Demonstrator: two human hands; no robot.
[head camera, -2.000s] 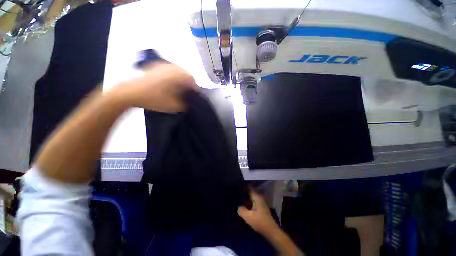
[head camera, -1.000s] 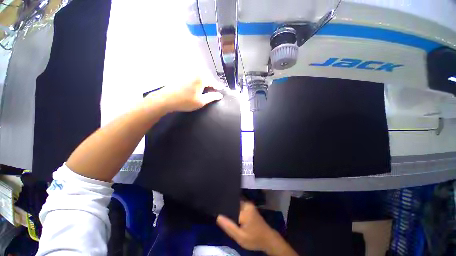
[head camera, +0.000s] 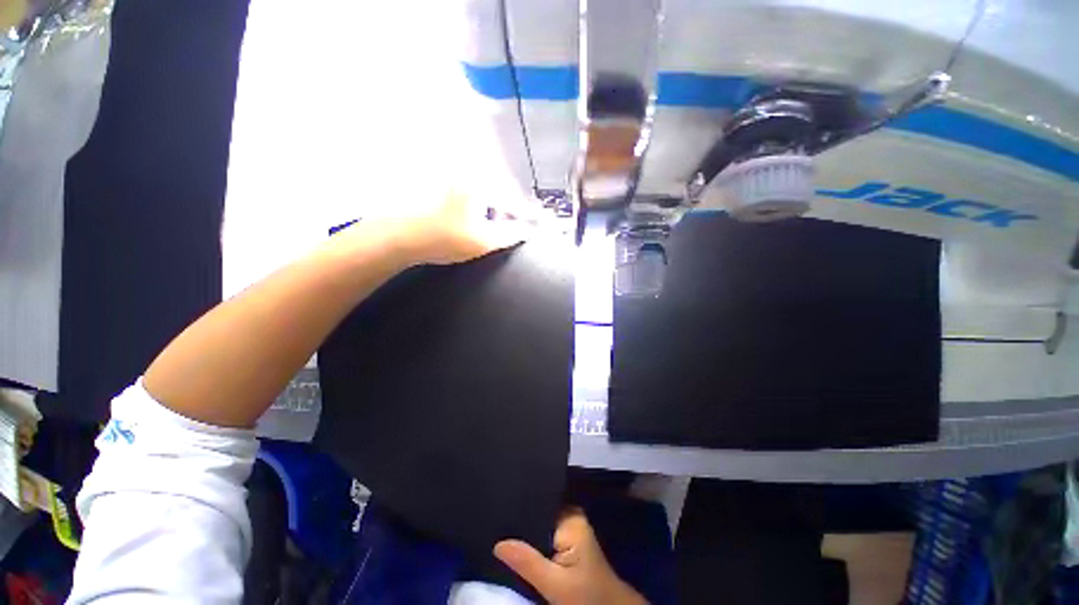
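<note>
A black fabric panel (head camera: 462, 366) lies left of the needle and hangs over the table's front edge. Its straight right edge runs down from the brightly lit presser foot area (head camera: 568, 236). My left hand (head camera: 456, 231) lies on the panel's top end beside the needle; glare washes out its fingers. My right hand (head camera: 568, 565) holds the panel's lower right corner below the table edge, thumb on top. A second black panel (head camera: 775, 343) lies flat right of the needle under the arm of the white sewing machine (head camera: 852, 106), which has a blue stripe.
A long black panel (head camera: 154, 177) lies at the far left beside a grey board (head camera: 33, 236). A ruler strip (head camera: 589, 418) runs along the table's front edge. A blue plastic basket (head camera: 941, 538) is at the lower right.
The first panel, earlier bunched under my left hand, now lies flatter with its top at the needle. My right hand has shifted slightly lower. The view has moved closer to the machine.
</note>
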